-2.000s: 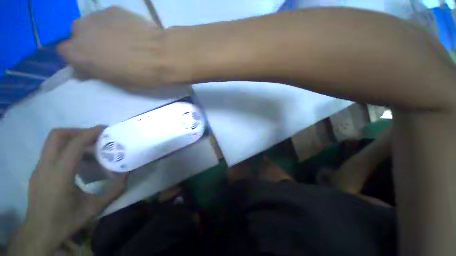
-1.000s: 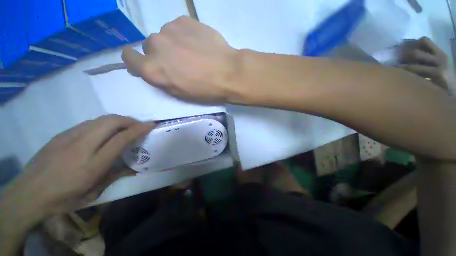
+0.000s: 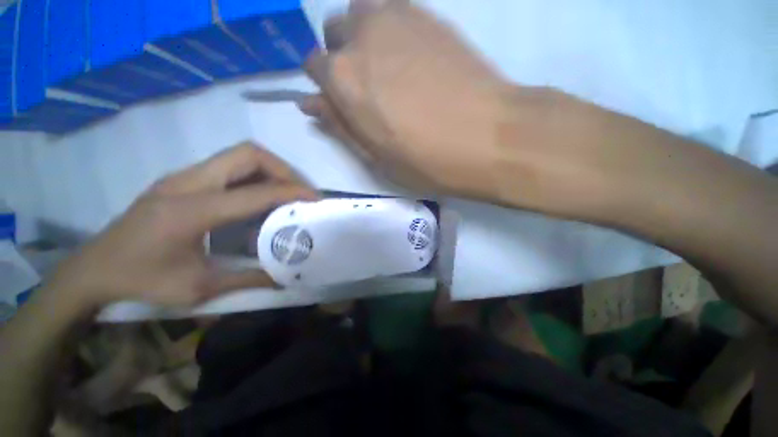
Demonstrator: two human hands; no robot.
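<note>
A glossy white oval housing (image 3: 354, 243) with a round slotted grille near each end lies in an open carton, in front of its raised white flap (image 3: 286, 128). My left hand (image 3: 183, 226) is around the housing's left end, with fingers at its upper edge and thumb at its lower edge. A dark gap shows between palm and housing. My right hand (image 3: 414, 94) is blurred above the flap, its fingertips by the flap's dark far edge. Whether it grips the flap cannot be told. My right forearm crosses the upper right.
Blue closed cartons (image 3: 179, 51) stand in a tight row at the upper left. The white table (image 3: 546, 247) continues to the right beyond a narrow gap. Blue and white printed items (image 3: 10, 260) are at the far left edge. My dark-clothed lap and the green floor are below.
The view has shifted, so the housing, carton and both hands appear further right. My left hand still holds the housing's left end. My right hand stays over the flap; the other person's hand is out of view.
</note>
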